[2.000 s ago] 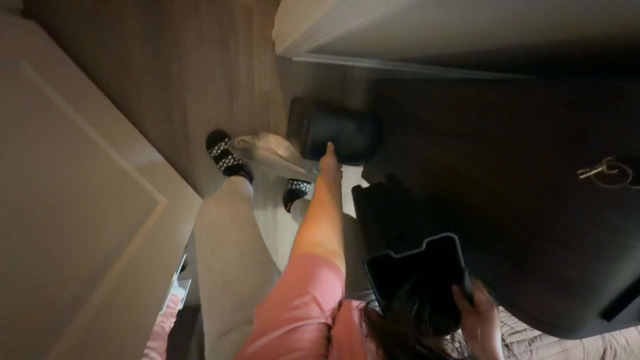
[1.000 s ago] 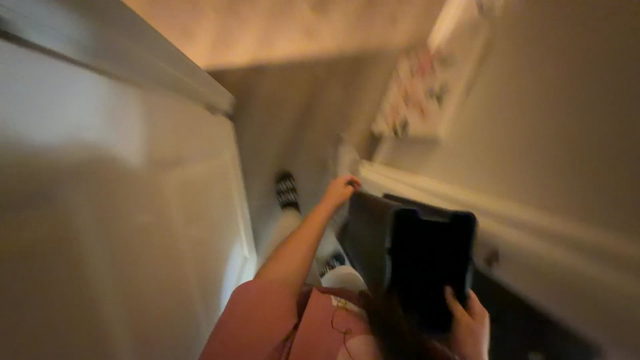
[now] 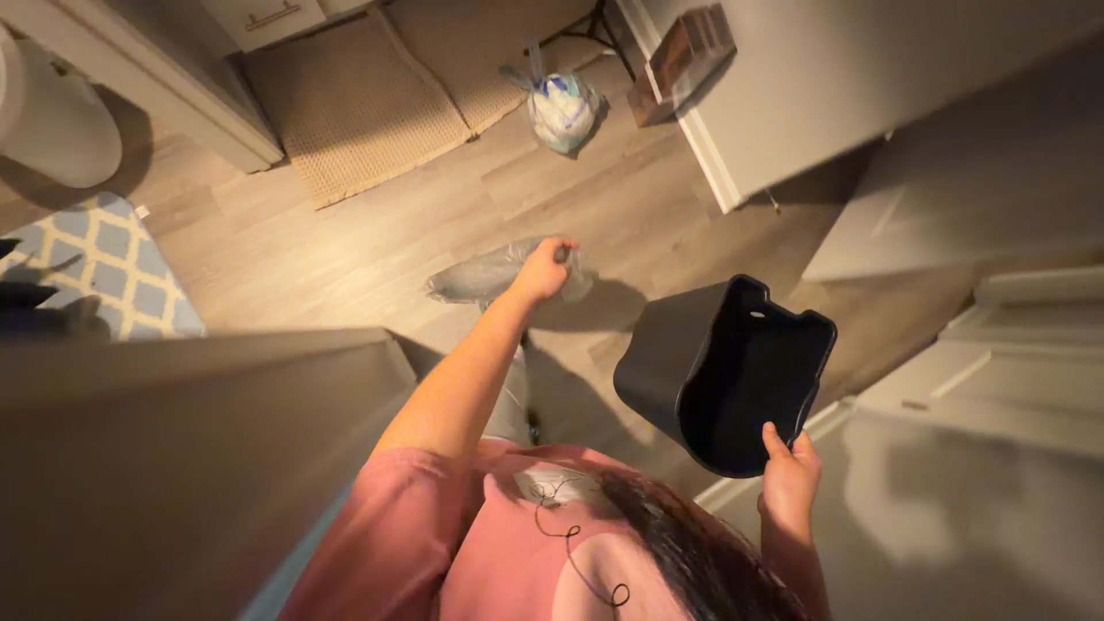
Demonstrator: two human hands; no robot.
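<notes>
My left hand is closed on the gathered top of a clear plastic bag, which hangs over the floor in front of me; its contents cannot be made out. In my right hand I hold a black plastic bin by its rim, thumb inside. The bin is tilted with its mouth toward me, and its dark inside shows no contents. Farther ahead, a tied plastic bag with white and blue contents sits on the wood-look floor.
A beige woven rug lies ahead, near a brown box-like object at the wall. At left are a white toilet and a blue-and-white patterned mat. A wall edge stands close on my left, a white panelled door at right.
The view has moved from beside a dark surface with keys, past a doorway, to a lit floor with a rug and a tied bag. Both hands still hold their things.
</notes>
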